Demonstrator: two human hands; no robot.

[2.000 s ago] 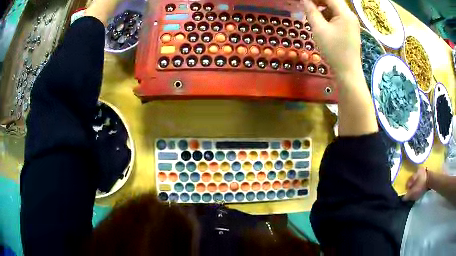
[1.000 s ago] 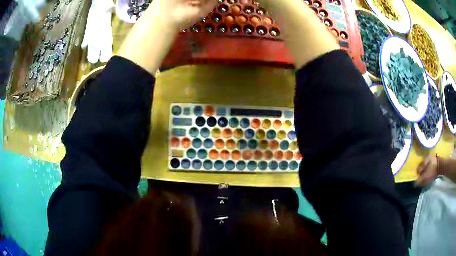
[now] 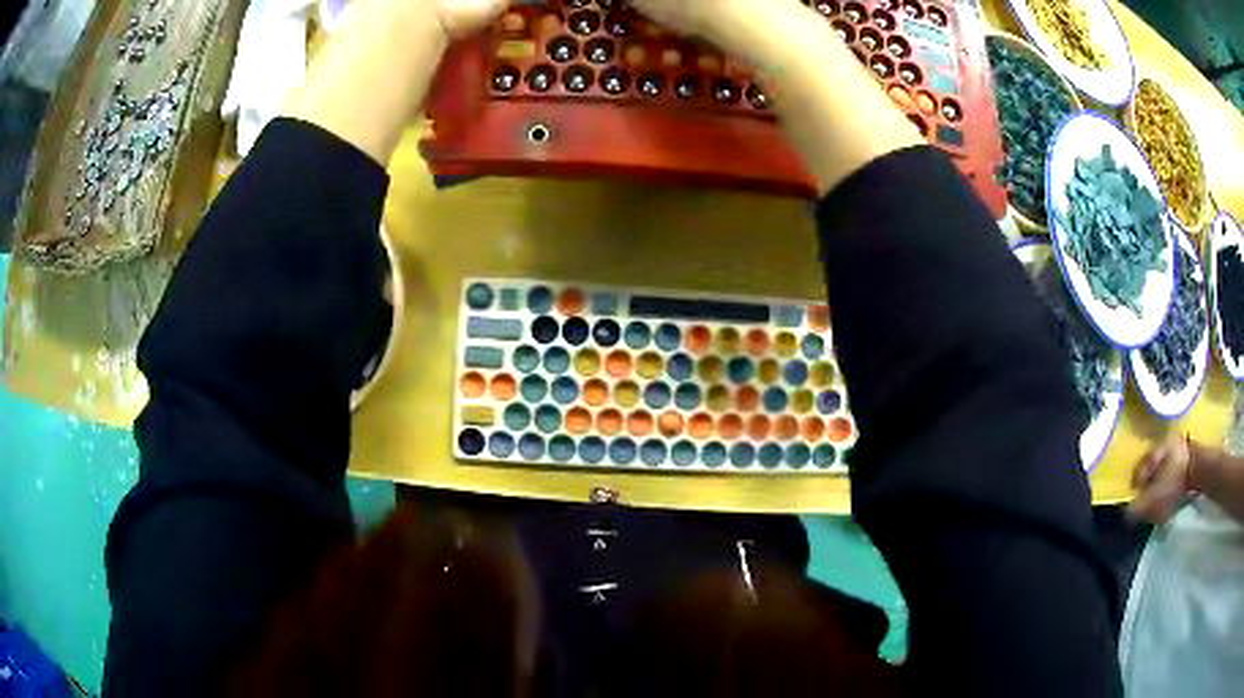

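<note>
The red fixture (image 3: pixel 614 141) lies across the top, with rows of round holes, many dark with shiny centres and some filled orange. My left hand (image 3: pixel 468 12) is at its upper left, cut off by the top edge. My right hand (image 3: pixel 689 12) is over its upper middle, also cut off, with the forearm crossing the fixture. The frame does not show whether either hand holds a piece. The pale sample keyboard (image 3: pixel 655 454) with multicoloured round keys lies nearer me, its right end hidden by my right sleeve.
At right are dishes of green pieces (image 3: pixel 1112 229), yellow pieces (image 3: pixel 1168 147), grey-blue pieces (image 3: pixel 1173 341) and dark green pieces (image 3: pixel 1033 130). Another person's hand (image 3: pixel 1162 480) rests at the lower right. A brown tray (image 3: pixel 130 137) and white gloves (image 3: pixel 266 68) lie left. My left sleeve covers most of a round tub (image 3: pixel 394 321).
My left hand went from beside the dark-piece bowl to the fixture, then shifted slightly left. My right hand moved from the fixture's right part to its middle. The camera view has shifted.
</note>
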